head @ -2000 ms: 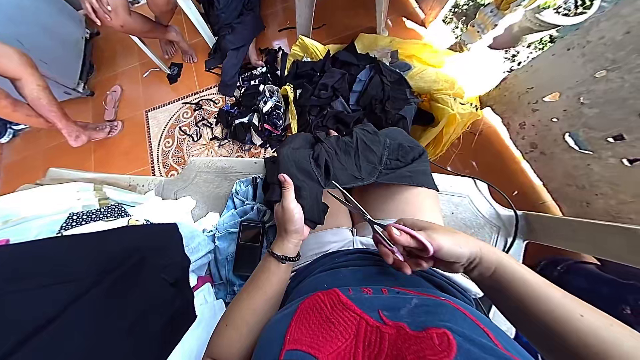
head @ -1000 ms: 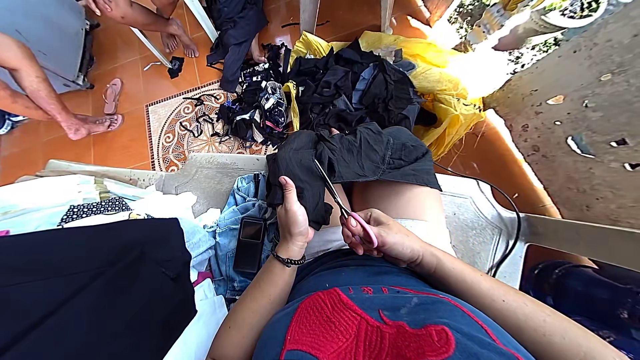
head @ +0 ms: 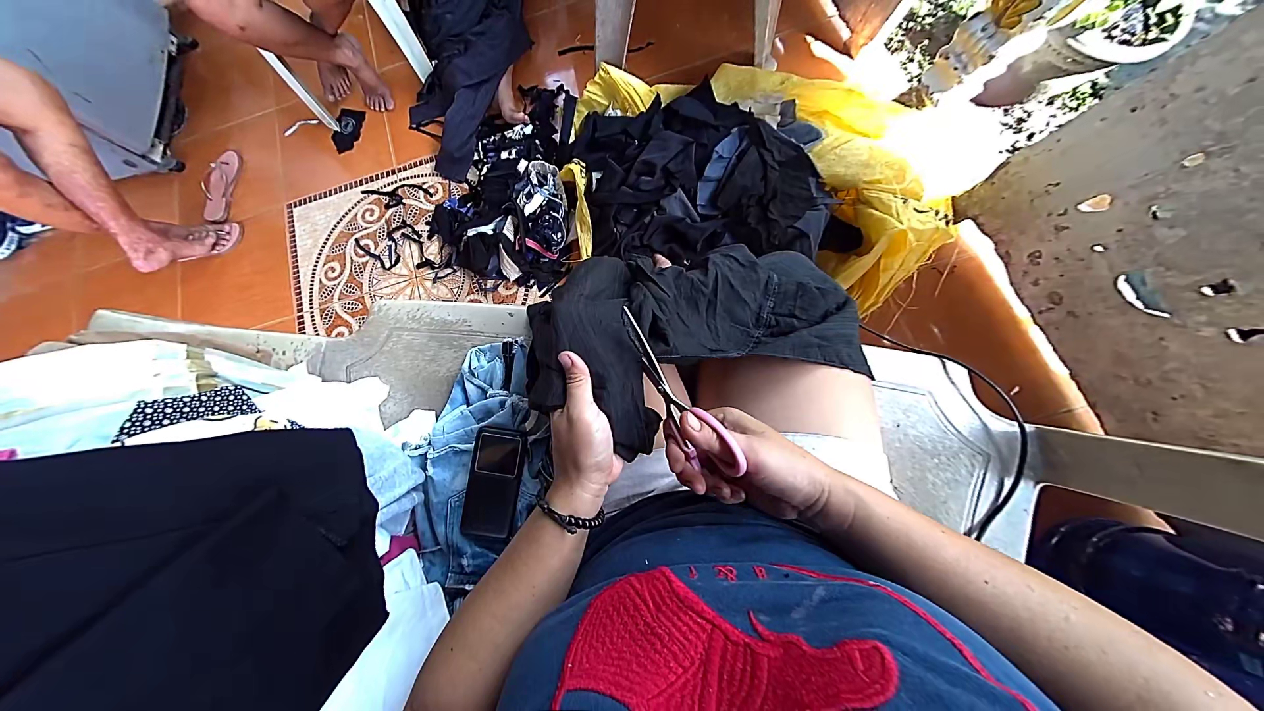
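Note:
Dark cloth [head: 741, 301] lies across my lap, and its left end hangs over my left hand [head: 585, 434]. That hand grips the cloth, with the thumb on the near side and the fingers hidden behind it. In my right hand [head: 755, 464] is a pair of scissors with pink handles [head: 733, 449]. The slightly parted blades point up and left, their tips against the dark cloth. Beyond my knees a heap of black cloth pieces [head: 691, 178] rests on a yellow sack [head: 894, 212].
At my left are folded blue denim [head: 449, 484] with a black phone-like device [head: 494, 482], white cloths [head: 326, 400] and a large black cloth [head: 178, 563]. A black cable [head: 1017, 415] curves over the seat at right. Other people's bare feet [head: 183, 242] are at upper left.
My right hand has shifted left and the scissors have swung more upright than two seconds ago, the blades now against the cloth by my left hand. My left hand has stayed about where it was.

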